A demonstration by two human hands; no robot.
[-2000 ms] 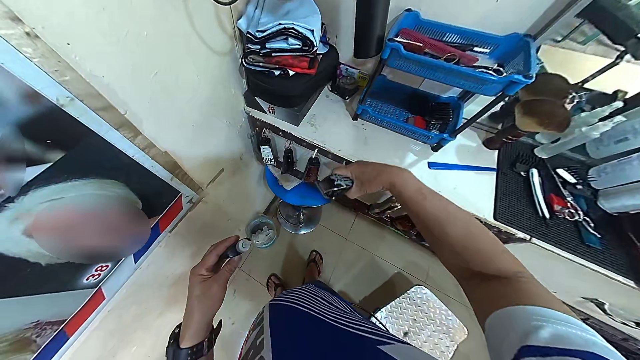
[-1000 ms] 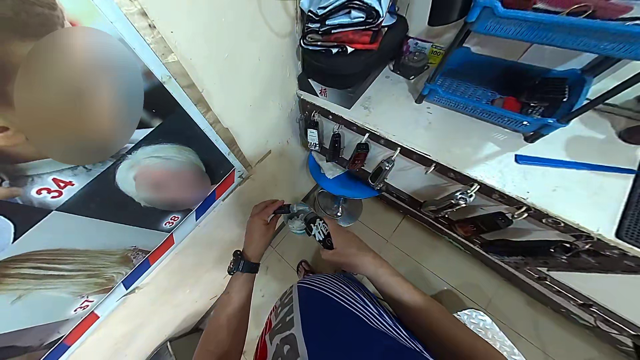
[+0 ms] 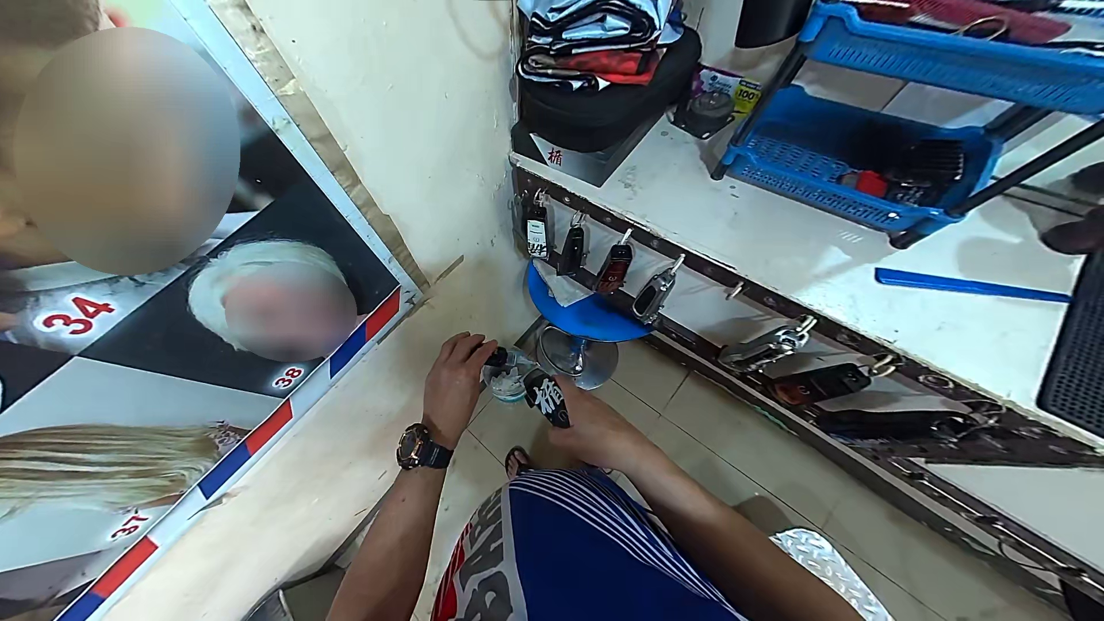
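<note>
My right hand (image 3: 586,423) grips a dark hair clipper (image 3: 547,398) with light markings on its body. The clipper's head end points up and left, close to my left hand (image 3: 455,371). A small black piece (image 3: 497,355) sits between the fingers of my left hand; its exact kind cannot be told. Just below and between both hands is a clear round container (image 3: 507,386) with whitish contents, low down near the floor. A watch (image 3: 416,447) is on my left wrist. Behind the hands stands a round blue stool (image 3: 586,312) with a chrome base.
Several clippers (image 3: 613,266) hang from hooks along the edge of a white counter (image 3: 802,276). On it are a blue two-tier rack (image 3: 862,185), a blue strip (image 3: 970,285) and folded cloths (image 3: 595,43) on a black cushion. A poster (image 3: 285,319) covers the left wall.
My right hand has brought the clipper from beside the blue stool over to my left hand. The two hands, apart two seconds ago, are now close together. The view has shifted toward the wall corner.
</note>
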